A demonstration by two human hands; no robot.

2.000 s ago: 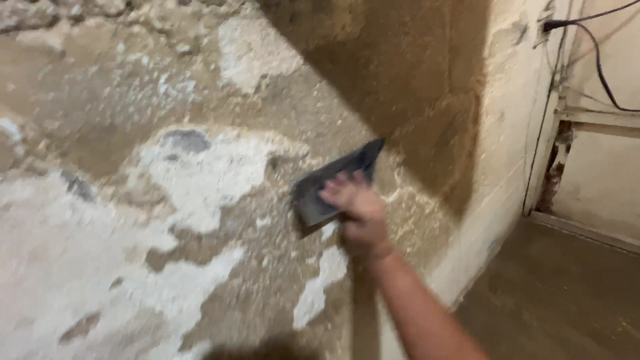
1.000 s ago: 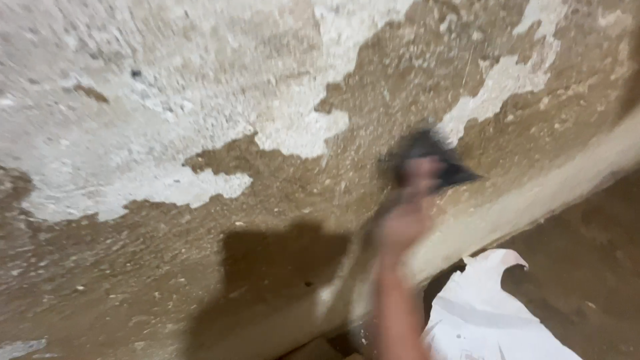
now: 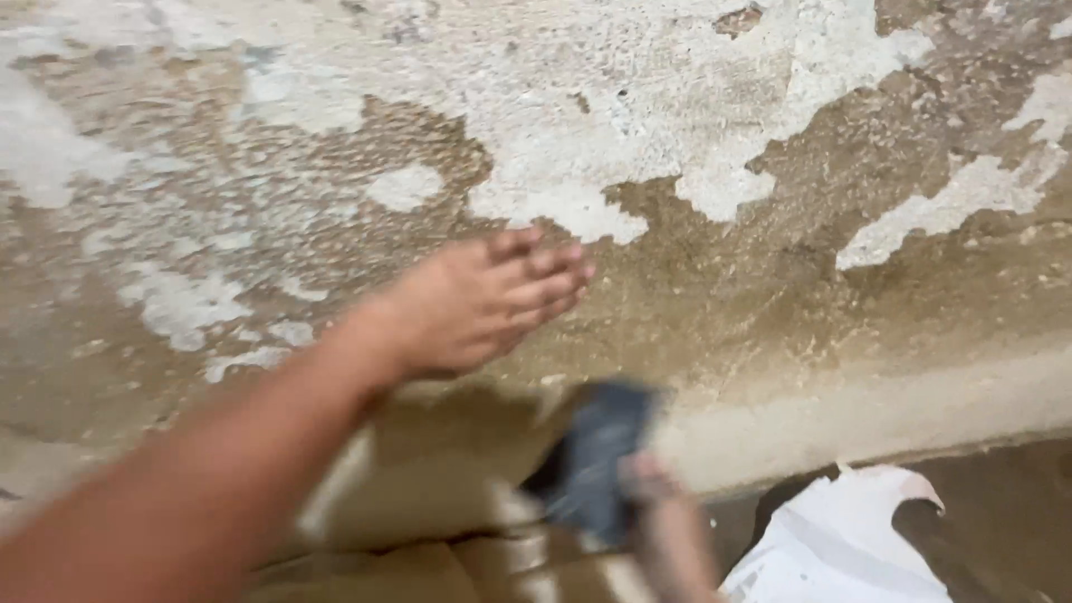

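Observation:
My left hand (image 3: 494, 297) reaches in from the lower left, palm toward the patchy plaster wall (image 3: 712, 276), with nothing held and its fingers slightly apart; whether it touches the wall cannot be told. Below and right of it, my right hand (image 3: 666, 502) is blurred, closed around a dark, flat-bladed scraper (image 3: 599, 461). The scraper is near the base of the wall. White paint remains in ragged patches (image 3: 553, 201) over rough brown plaster.
A pale ledge (image 3: 837, 402) runs along the wall's foot. A torn white sheet (image 3: 837, 544) lies on the brown floor (image 3: 997, 511) at lower right. Brown cardboard-like material (image 3: 402, 574) lies at the bottom.
My left hand has come into view over the wall. My right hand with the scraper has moved down toward the wall's foot. The view has swung left and down since the oldest frame.

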